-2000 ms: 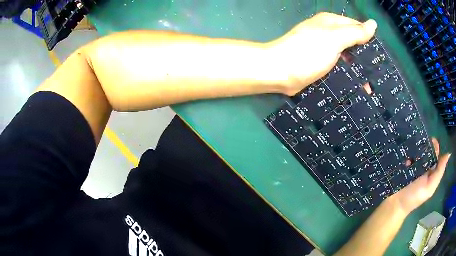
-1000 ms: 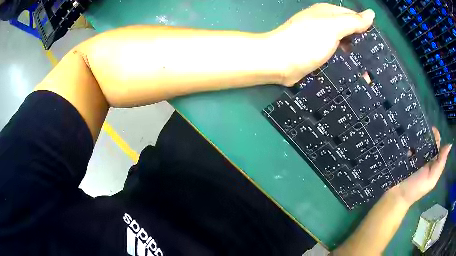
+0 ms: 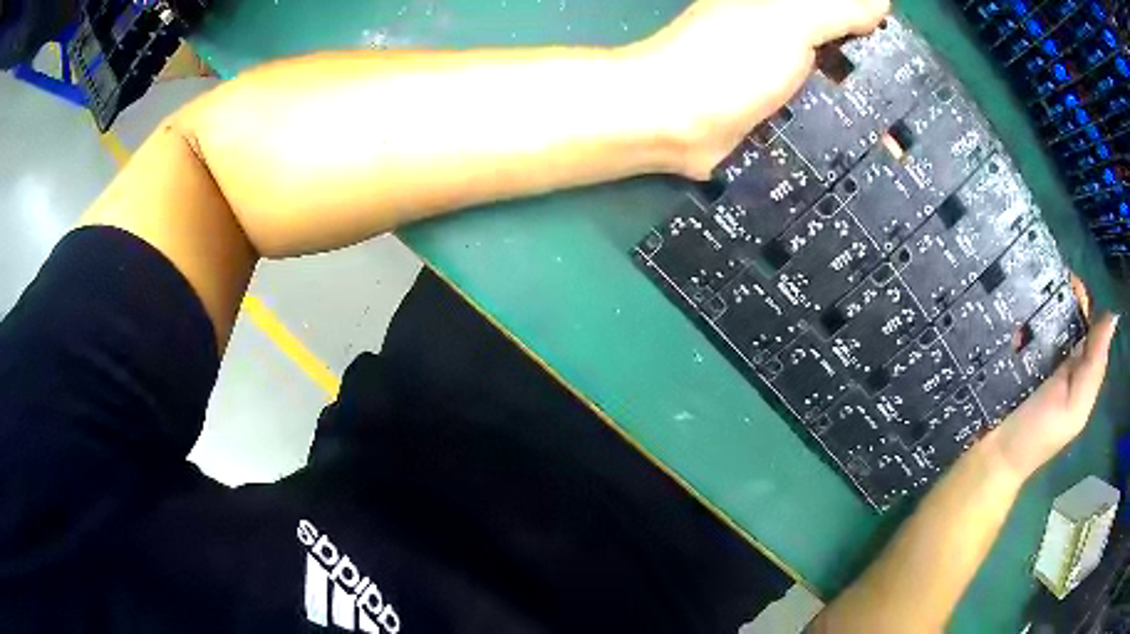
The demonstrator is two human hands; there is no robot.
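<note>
A black PCB panel [image 3: 843, 285] with white markings and small square openings is held over the green mat, solder side towards me. My left hand [image 3: 775, 74] grips its upper edge; the fingers beneath are mostly hidden. My right hand [image 3: 1053, 403] holds its right-hand lower corner, with fingertips at the edge. Glare lies on the panel's far right part. The component side is hidden.
A magazine rack with blue parts [image 3: 1066, 99] stands along the upper right. A small cream box [image 3: 1076, 539] is at the lower right. The bench edge [image 3: 595, 403] runs diagonally before my body. A black rack [image 3: 118, 56] stands upper left.
Both hands and the panel have moved slightly up in view. The panel has tilted a little, and glare now shows along its far right part.
</note>
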